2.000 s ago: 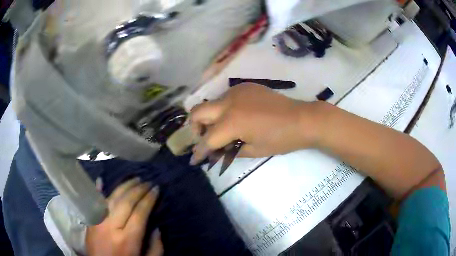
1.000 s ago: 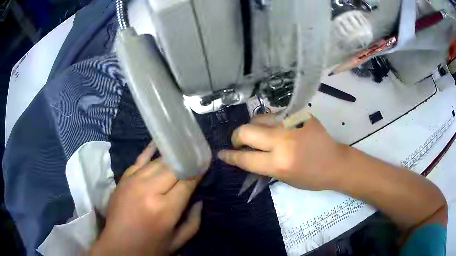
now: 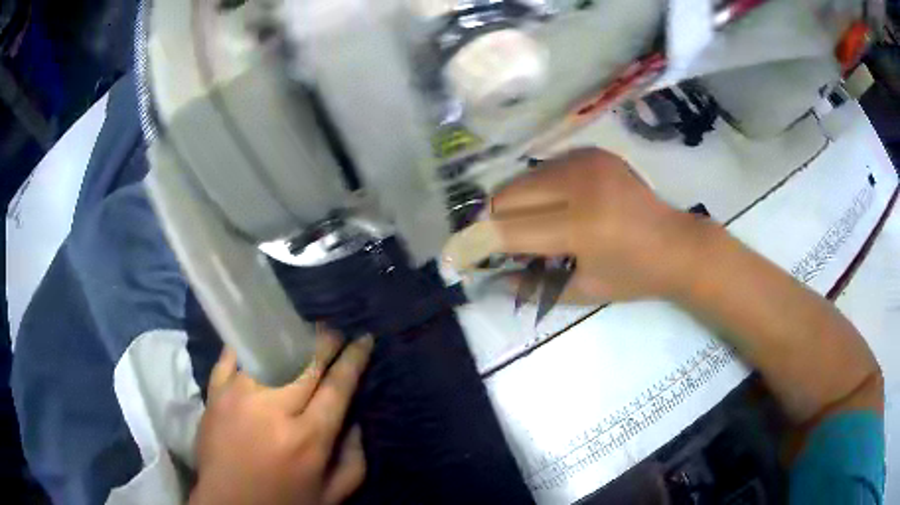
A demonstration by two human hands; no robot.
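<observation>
The dark navy gathered waistband (image 3: 414, 385) runs from under the sewing machine head towards me. The grey-blue garment body (image 3: 128, 266) lies heaped at the left, with a white cloth flap (image 3: 148, 390) beside my left hand. My left hand (image 3: 281, 424) lies on the navy band, fingers forward, partly behind the grey lamp bar. My right hand (image 3: 592, 227) is right of the needle area, off the band's wide part, holding silver thread snips (image 3: 543, 286) with blades pointing towards me. Its fingertips are near a beige block (image 3: 474, 247) and blurred.
The off-white machine head (image 3: 257, 128) fills the top, with a white knob (image 3: 496, 67). The thick grey lamp bar (image 3: 227, 286) slants down to my left hand. Dark looped handles (image 3: 671, 113) lie by the machine base. Ruler markings (image 3: 632, 404) run along the table front.
My right hand has moved off the navy band to the right side of the needle, snips still in it. The view has shifted, and my left hand stays on the band.
</observation>
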